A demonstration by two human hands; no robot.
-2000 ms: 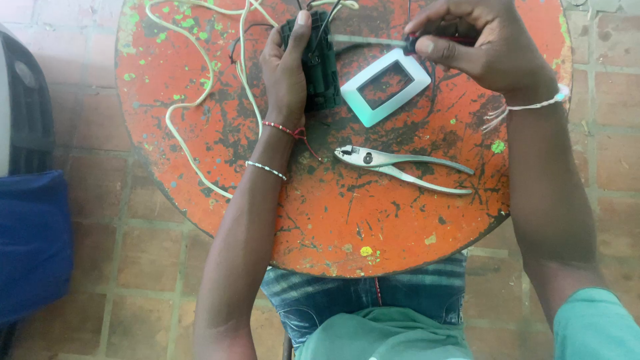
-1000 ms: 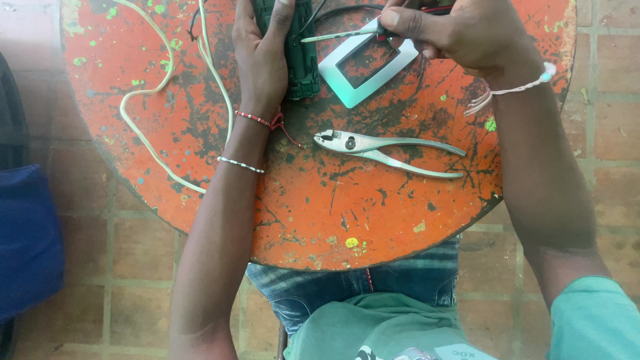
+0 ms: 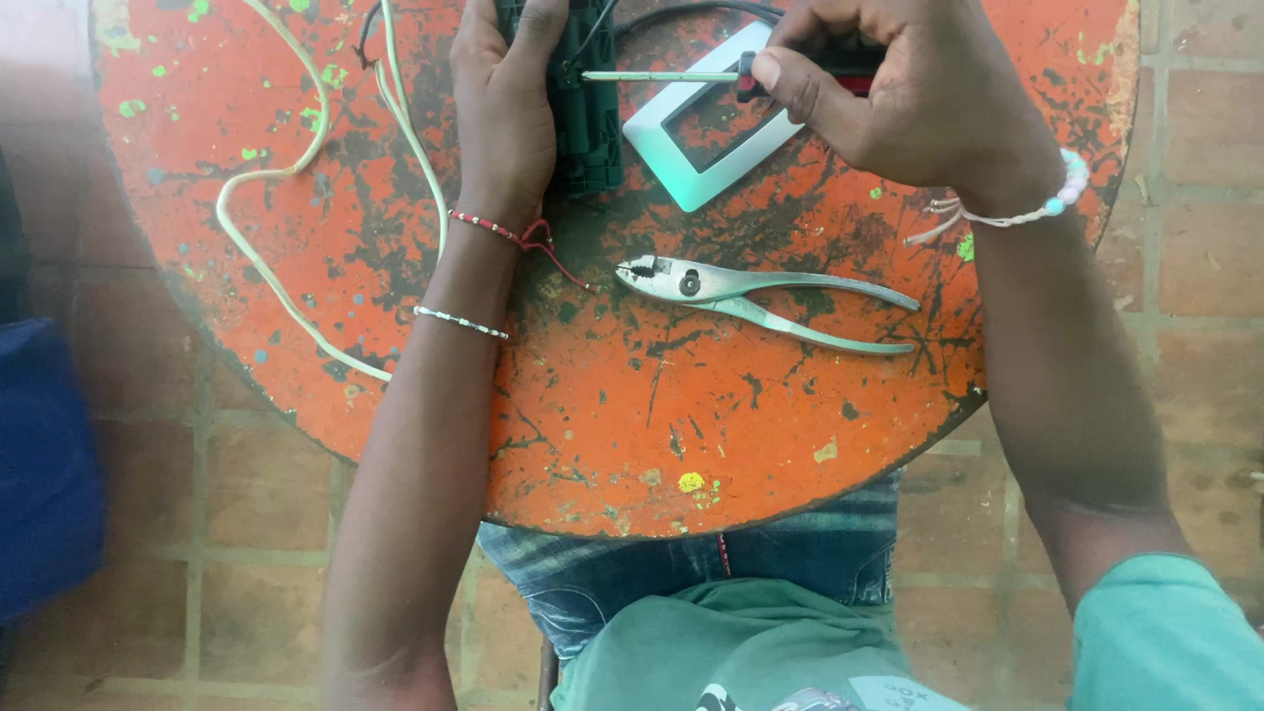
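Observation:
My left hand (image 3: 509, 109) grips a dark green plastic electrical module (image 3: 588, 128) at the top of the view, thumb along its face. A screwdriver (image 3: 662, 76) with a red and black handle is in my right hand (image 3: 879, 89); its metal shaft points left and its tip meets or nearly meets the module's right side, where a dark wire enters. Under the shaft lies a white rectangular frame plate (image 3: 681, 178). Slip-joint pliers (image 3: 765, 301) rest on the table below, jaws to the left, handles spread. The module's top is cut off by the view's edge.
Cream-coloured cable (image 3: 262, 252) loops over the left of the round, worn orange table (image 3: 612, 434). A black cable (image 3: 691, 8) curves behind the frame plate. A blue item (image 3: 44, 464) stands at the far left, beyond the table edge.
The screwdriver's shaft, not clearly seen at first, has come across to the module with my right hand. My left hand keeps its hold on the module. The view has shifted somewhat.

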